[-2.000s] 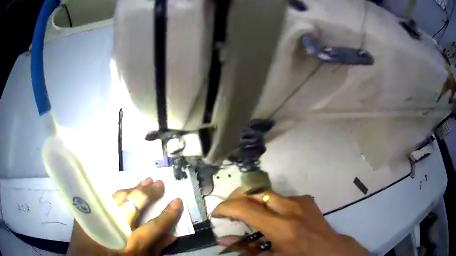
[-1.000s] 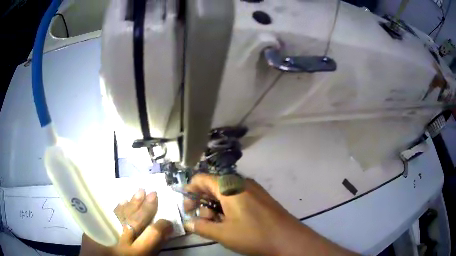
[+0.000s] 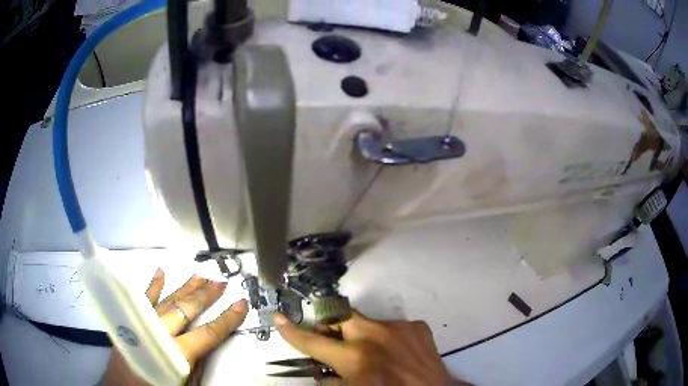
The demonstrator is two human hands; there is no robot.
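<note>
A pale fabric piece, washed out by glare, lies under my left hand (image 3: 192,317), left of the presser foot (image 3: 260,301). My left hand is flat with its fingers spread. A grey textured strip (image 3: 270,318) shows by the foot. My right hand (image 3: 377,347) is right of it, its index fingertip touching at the strip's right edge. Dark pointed snips (image 3: 294,368) are held in my right hand below that finger, blades pointing left and a little apart. The needle tip cannot be made out.
The cream machine head (image 3: 422,98) fills the upper view. A tension dial (image 3: 330,307) is just above my right hand. A white lamp (image 3: 132,324) partly covers my left hand. A marked pale sheet (image 3: 49,286) is at left, a dark scrap (image 3: 520,304) at right.
My right hand has drawn the snips down from beside the foot and its index finger now points at the strip. My left hand's fingers are more spread. The camera view has shifted.
</note>
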